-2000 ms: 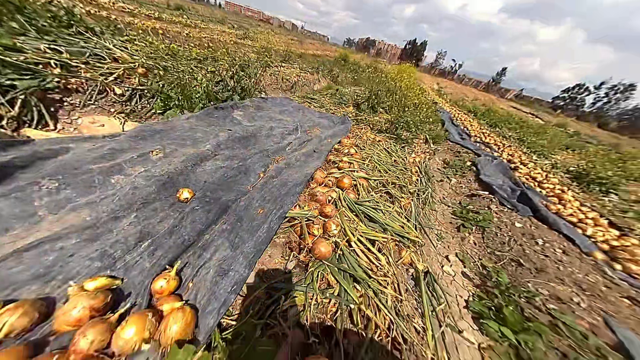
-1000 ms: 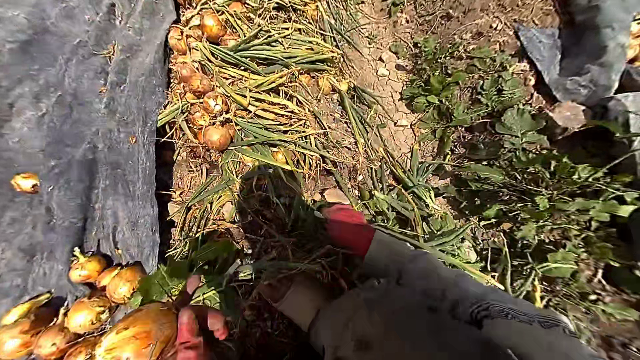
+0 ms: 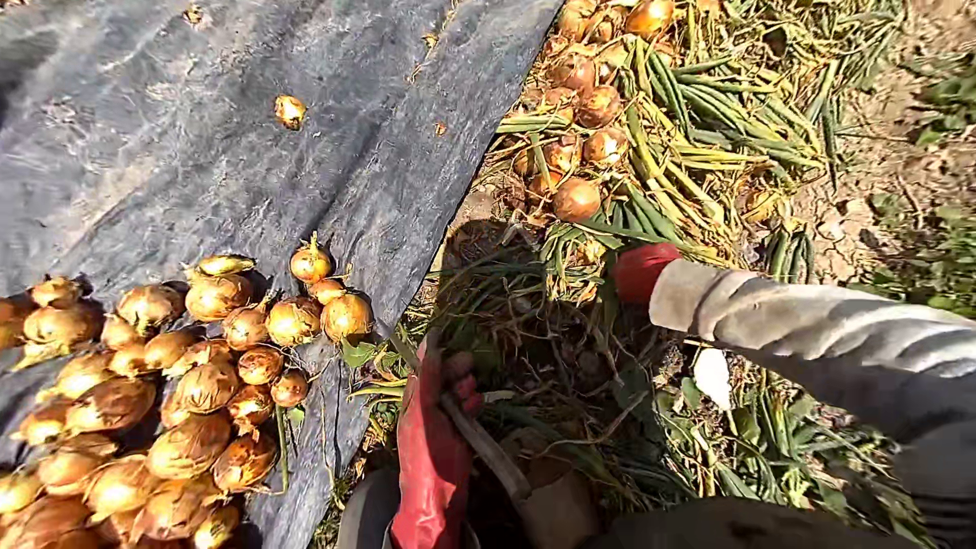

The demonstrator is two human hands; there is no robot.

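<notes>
My left hand (image 3: 435, 435), in a red glove, is at the lower centre beside the edge of the dark sheet (image 3: 252, 175). Its fingers curl around a thin, greyish, stalk-like thing (image 3: 488, 450); shadow hides what kind it is. My right hand (image 3: 644, 271), also red-gloved, reaches from the right into onion leaves (image 3: 579, 297); its fingers are hidden, so its hold cannot be told. Loose onions (image 3: 191, 446) lie heaped on the sheet at the lower left, and a lone small onion (image 3: 290, 112) lies farther up. More onions (image 3: 577, 200) with leaves lie beyond my right hand.
Long green and yellow onion tops (image 3: 709, 130) spread over the soil along the sheet's right edge. Dry cracked soil (image 3: 846, 229) and low green weeds (image 3: 945, 259) are at the right. My body's shadow darkens the ground between my hands.
The large onion at my left hand one second ago no longer shows there. My left hand is now right of the heap, fingers curled. The view has swung down from the field.
</notes>
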